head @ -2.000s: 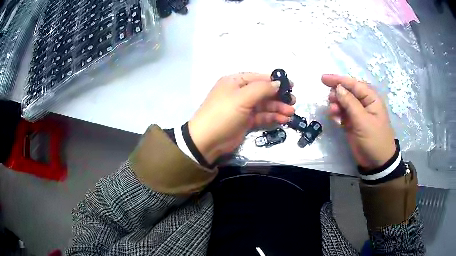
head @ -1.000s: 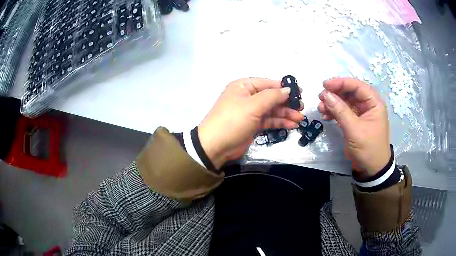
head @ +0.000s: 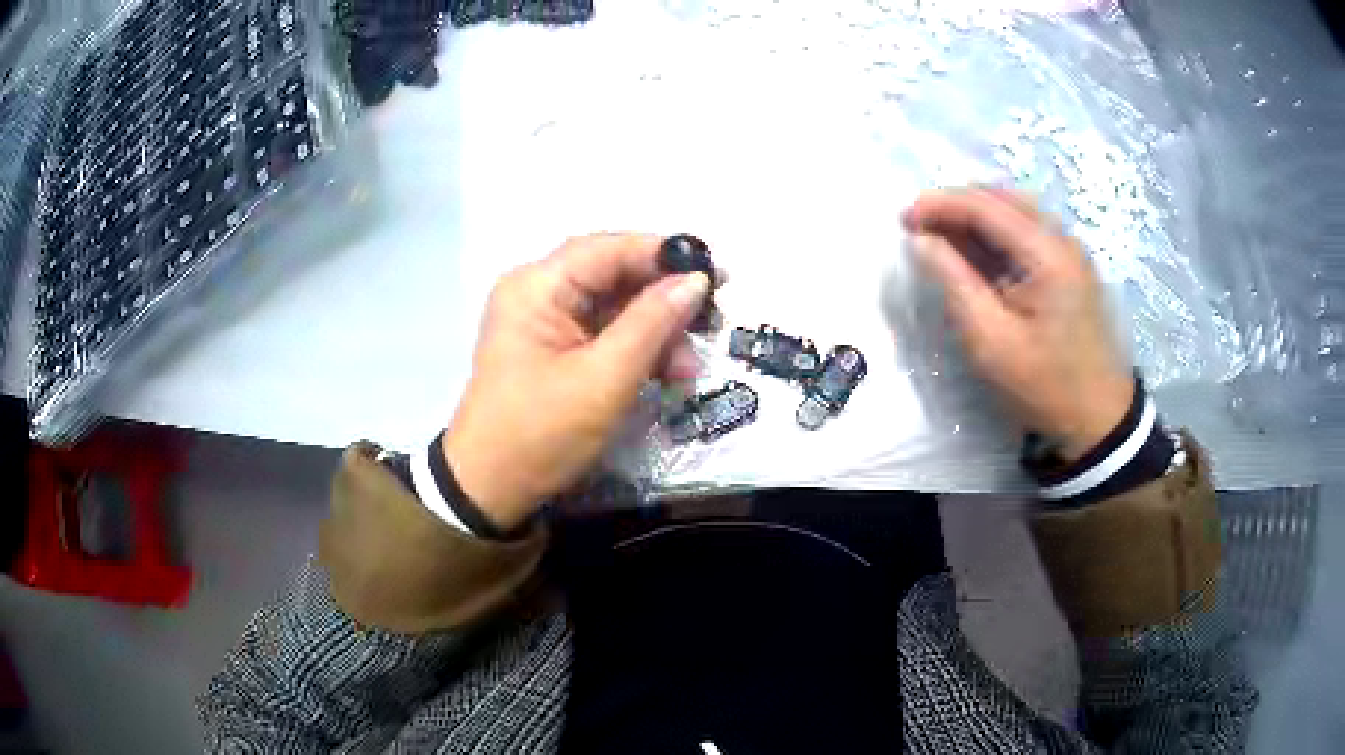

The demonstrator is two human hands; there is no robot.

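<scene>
My left hand (head: 568,369) holds a small black part (head: 686,257) between thumb and forefinger, its rounded end up. Three more black parts lie on the white benchtop just right of and below it: one near my fingers (head: 717,415), one above it (head: 773,351) and one touching that at the right (head: 835,387). My right hand (head: 1025,317) is raised at the right, blurred, thumb and forefinger close together; whether a tiny piece is between them cannot be told. Tiny white pieces (head: 1084,192) lie scattered on clear film beyond it.
A clear compartment tray (head: 177,177) filled with black parts stands at the upper left. A dark heap of black parts (head: 391,42) lies at the top edge. Clear film (head: 1180,398) covers the right side of the bench. A red stool (head: 111,524) is at the lower left.
The view has shifted, showing more of the dark heap. My left hand with its part has moved left, away from the loose parts. My right hand is farther from my left.
</scene>
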